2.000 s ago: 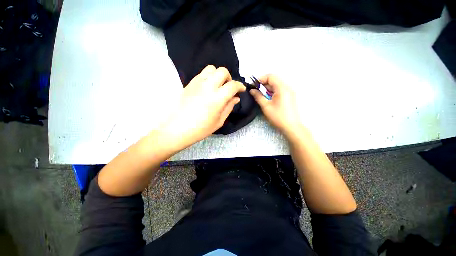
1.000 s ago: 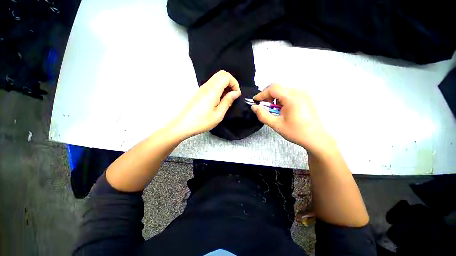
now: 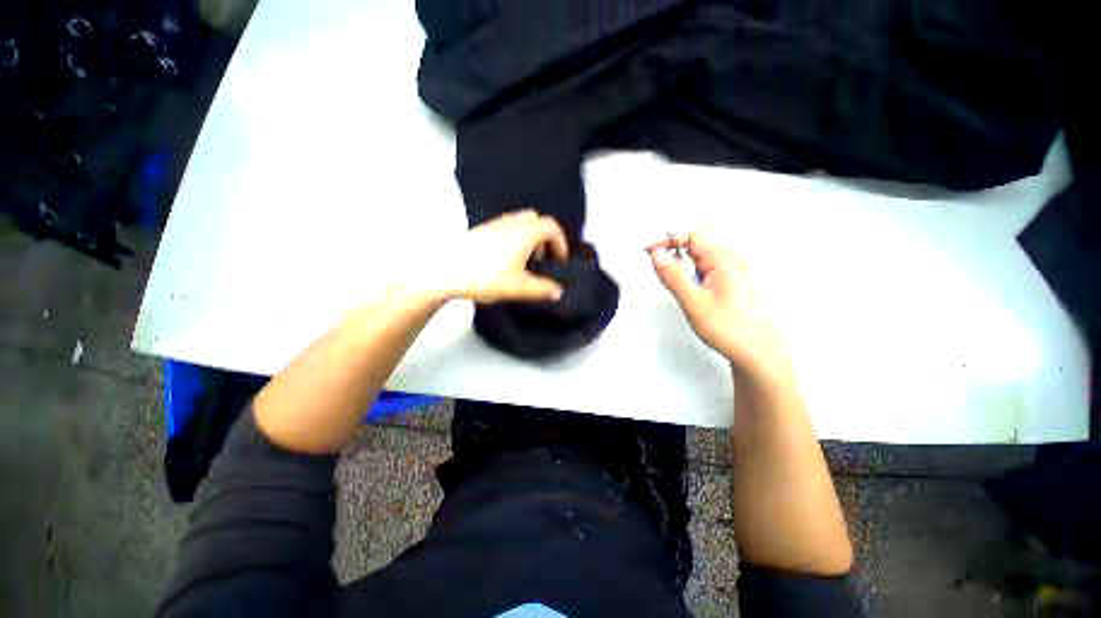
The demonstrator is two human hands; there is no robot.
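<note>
A black garment (image 3: 749,103) lies across the far side of the white table, with its sleeve (image 3: 519,175) running toward me. The cuff (image 3: 580,308) is bunched into a rounded, partly open ring near the front edge. My left hand (image 3: 519,256) lies over the cuff's left side, with dark cloth between thumb and curled fingers. My right hand (image 3: 712,284) is to the right of the cuff, apart from the cloth. It holds the small thread snips (image 3: 677,251), blurred and mostly hidden by the fingers. Loose threads are too fine to make out.
The white tabletop (image 3: 881,314) has its front edge just before my body. A blue crate (image 3: 181,404) with black cloth shows under its left front edge. Black cloth with pale marks (image 3: 85,109) hangs at the far left. More black cloth (image 3: 1069,260) is at the right edge.
My right hand has moved away from the cuff to the right with the snips. The cuff has changed from flat to a rounded, bunched shape under my left hand. The view has shifted.
</note>
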